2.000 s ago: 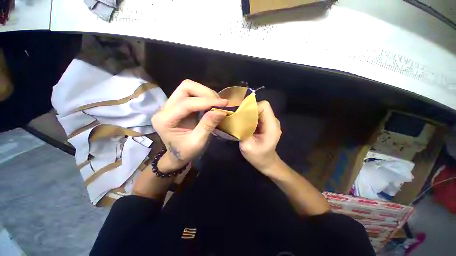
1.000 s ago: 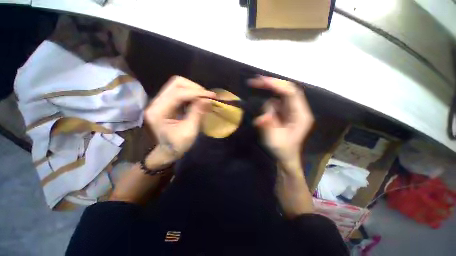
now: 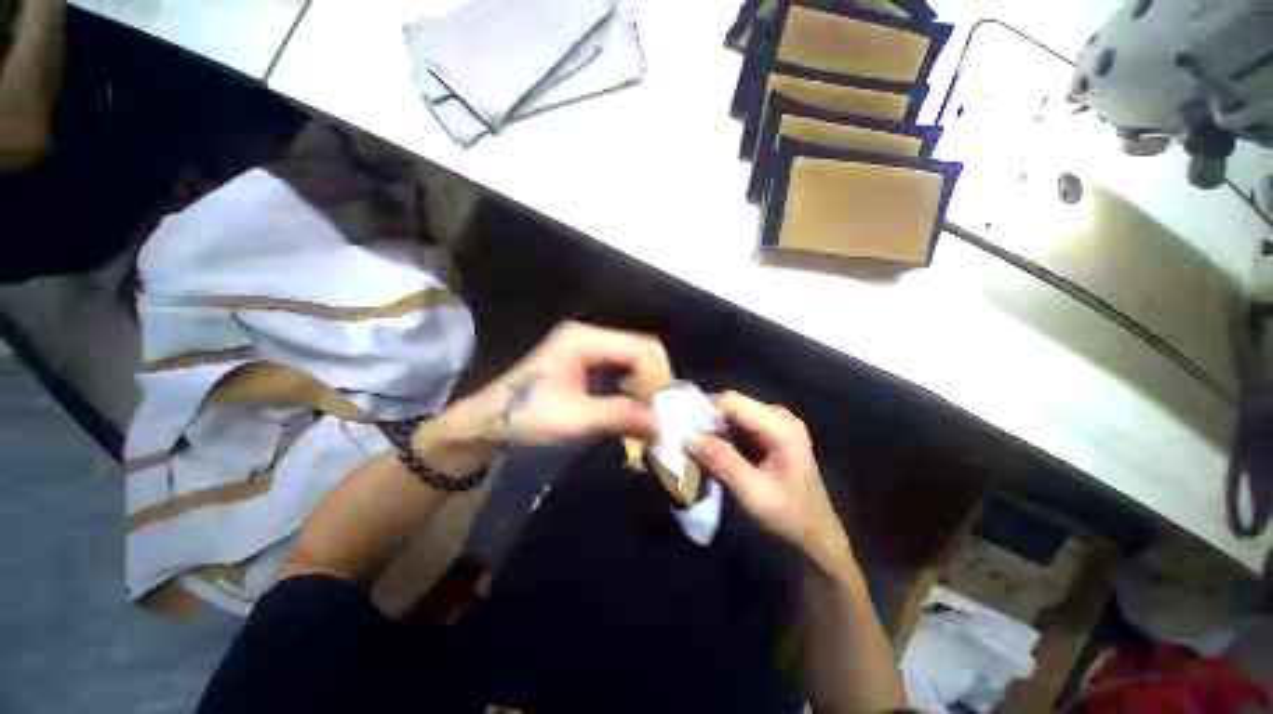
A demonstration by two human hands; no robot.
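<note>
A small fabric piece [image 3: 684,427], mostly whitish with tan and dark showing along its lower edge, is bunched between my hands above my dark-clothed lap. My left hand [image 3: 593,391] pinches its left side between thumb and fingers; a bit of tan shows below that grip. My right hand [image 3: 768,460] pinches its right side with thumb and index finger. No tool can be made out in either hand. Turned tan pieces with dark navy borders [image 3: 863,209] lie in an overlapping stack on the white table. Whitish unturned pieces [image 3: 524,56] lie in a small pile further left.
The white table edge [image 3: 670,272] crosses in front of me. A sewing machine head [image 3: 1187,70] stands upper right. Dark scissor handles [image 3: 1249,460] lie at the table's right edge. White fabric with tan strips [image 3: 293,377] drapes at left. A box holds white scraps [image 3: 963,656]; red plastic [image 3: 1180,684] lies lower right.
The piece in my hands showed tan before and now shows mostly whitish. My right hand, apart from it a second ago, now grips it. The view has shifted, showing more of the table.
</note>
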